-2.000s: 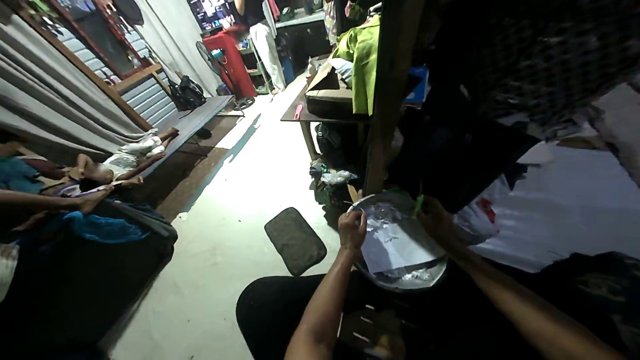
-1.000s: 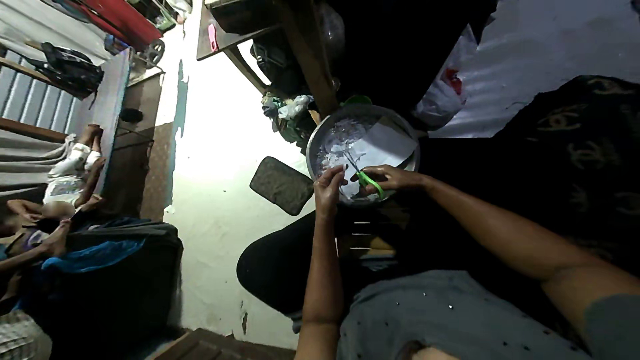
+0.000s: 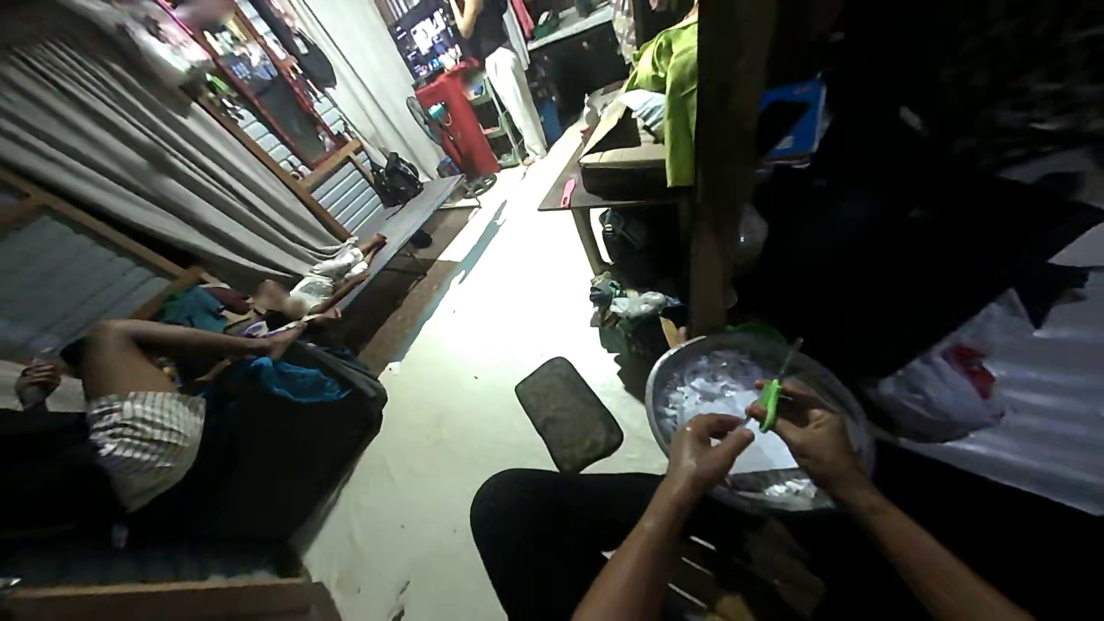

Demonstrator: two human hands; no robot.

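A round metal basin point(image 3: 660, 388) stands in front of me at the lower right, with small white scraps point(image 3: 703, 379) and a flat white sheet point(image 3: 763, 453) inside. Over the basin my right hand point(image 3: 815, 431) holds green-handled scissors point(image 3: 770, 405), their blades pointing up and away. My left hand point(image 3: 703, 448) is just left of the scissors, its thumb and fingertips pinched together over the white sheet. Whatever lies between those fingertips is too small to make out.
A dark rectangular mat point(image 3: 569, 414) lies on the pale floor left of the basin. Behind the basin are a wooden post point(image 3: 720, 172) and a table point(image 3: 561, 197) bearing a box and green cloth. A plastic bag point(image 3: 940, 379) is at right. People rest at left; another person point(image 3: 509, 78) stands far back.
The scissors have swung from lying across the basin near my left fingers to pointing upward in my right hand. The view has tilted back up toward the room.
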